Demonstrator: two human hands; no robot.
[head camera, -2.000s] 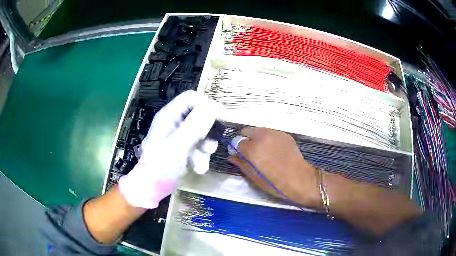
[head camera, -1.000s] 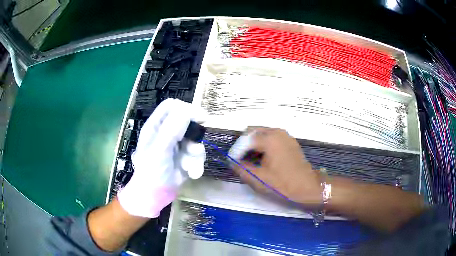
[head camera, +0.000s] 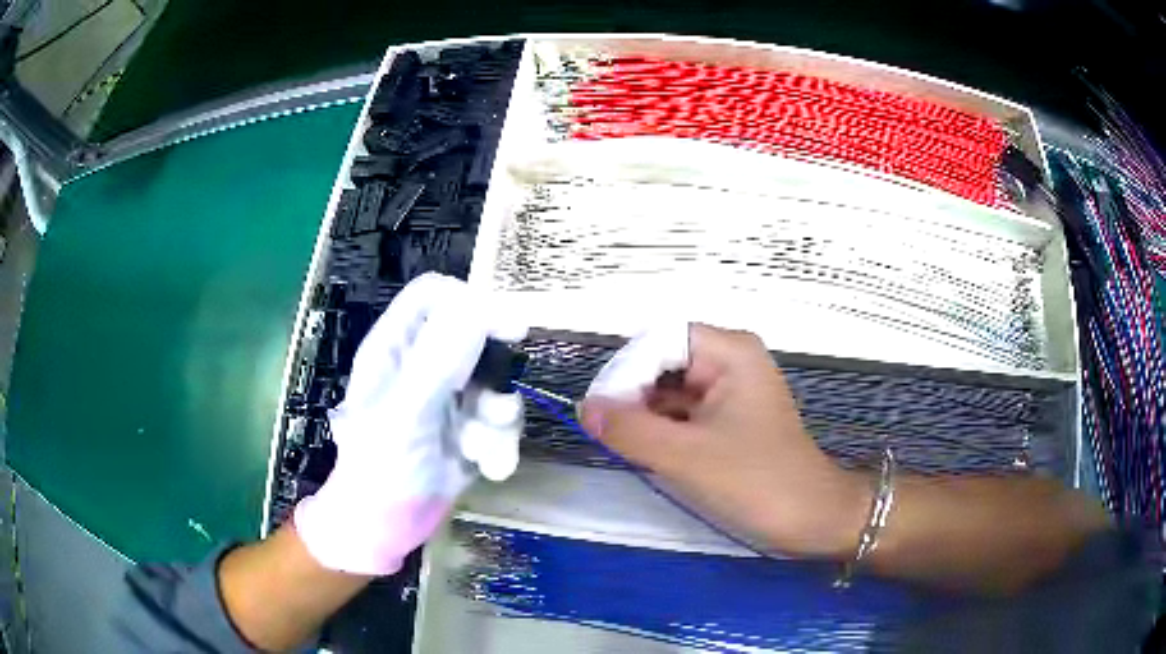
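Note:
My left hand (head camera: 416, 415), in a white glove with a pink cuff, holds a small black connector housing (head camera: 499, 365) between thumb and fingers. A blue wire (head camera: 614, 454) trails from the housing down to the right, passing under my right hand. My right hand (head camera: 716, 434), bare with white coverings on the fingertips, is just right of the housing. Its thumb and finger are pinched on a thin pale wire (head camera: 547, 395) whose end is at the housing; whether it is inserted cannot be told.
The white divided tray (head camera: 481, 243) holds black housings (head camera: 416, 166) at left, then red wires (head camera: 793, 121), white wires (head camera: 767, 256), black wires (head camera: 933, 415) and blue wires (head camera: 665, 594) in rows. Mixed-colour harnesses (head camera: 1125, 319) lie right of it. Green mat (head camera: 166, 332) is at left.
A thin pale wire now shows between the housing and my right fingertips, beside the blue one. My left hand still holds the housing, which sits slightly lower in view.

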